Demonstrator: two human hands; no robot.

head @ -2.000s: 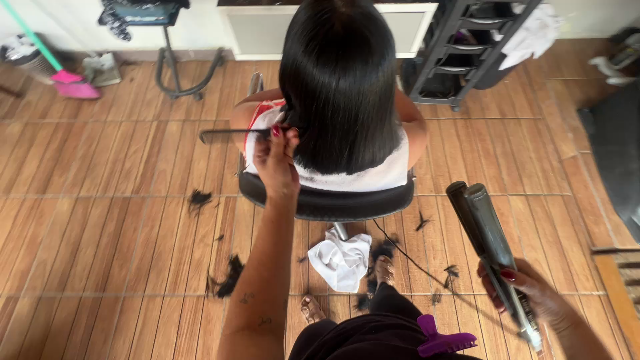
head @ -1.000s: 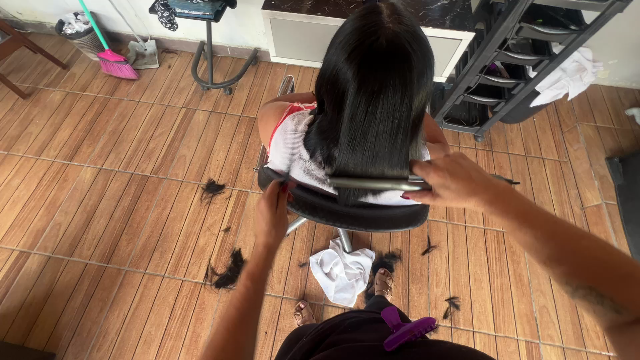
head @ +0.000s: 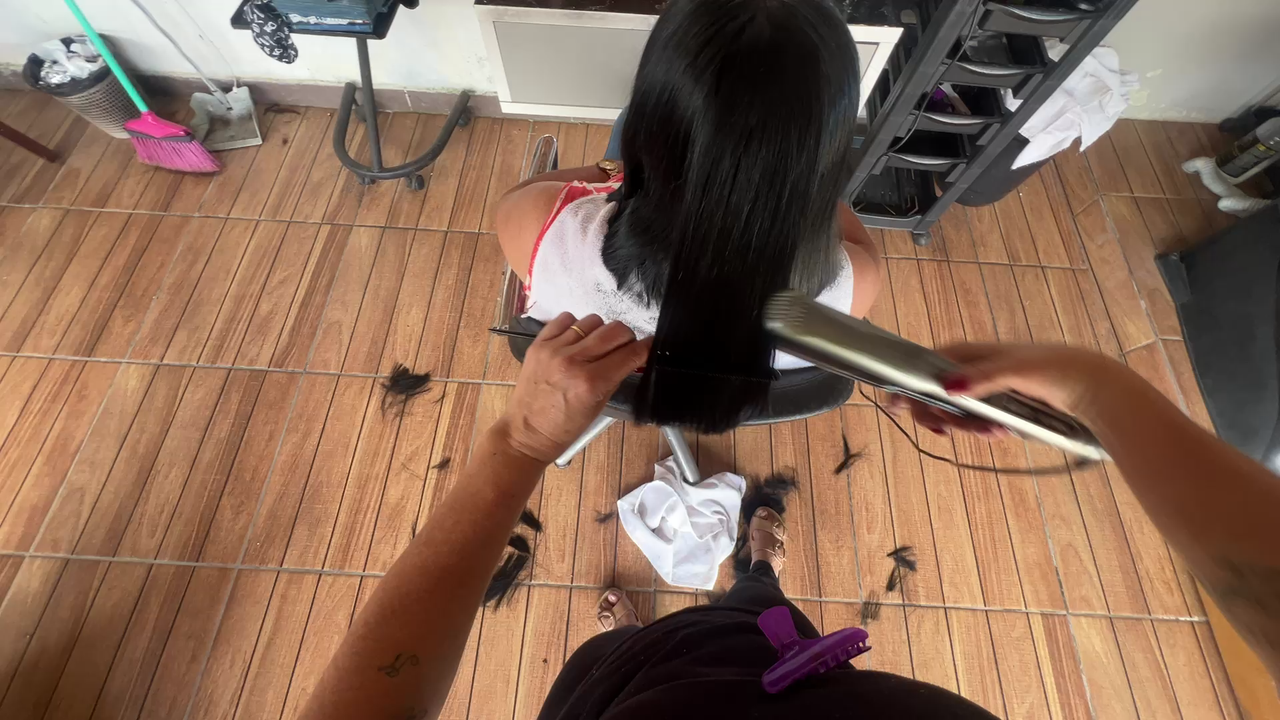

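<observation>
A person with long, straight dark hair (head: 745,170) sits with their back to me, a white towel (head: 585,250) over the shoulders. My left hand (head: 575,380) is closed on a dark comb (head: 503,332), whose end sticks out to the left; the rest of it is hidden by the hand and hair. That hand touches the left edge of a section of hair drawn toward me over the chair back (head: 815,400). My right hand (head: 1000,390) holds a hair straightener (head: 870,350), slightly blurred, its tip beside the right edge of the hair. A purple hair clip (head: 810,648) hangs at my waist.
A white cloth (head: 683,525) and cut hair tufts (head: 405,385) lie on the wooden floor around the chair base. A black trolley (head: 925,130) stands at the upper right. A pink broom (head: 170,142), a dustpan (head: 228,117) and a waste basket (head: 95,95) are at the upper left.
Two seconds ago the straightener was low on the right, away from the hair. One second ago it lay across the lower hair; now it is at the right edge, and the hair section reaches toward me.
</observation>
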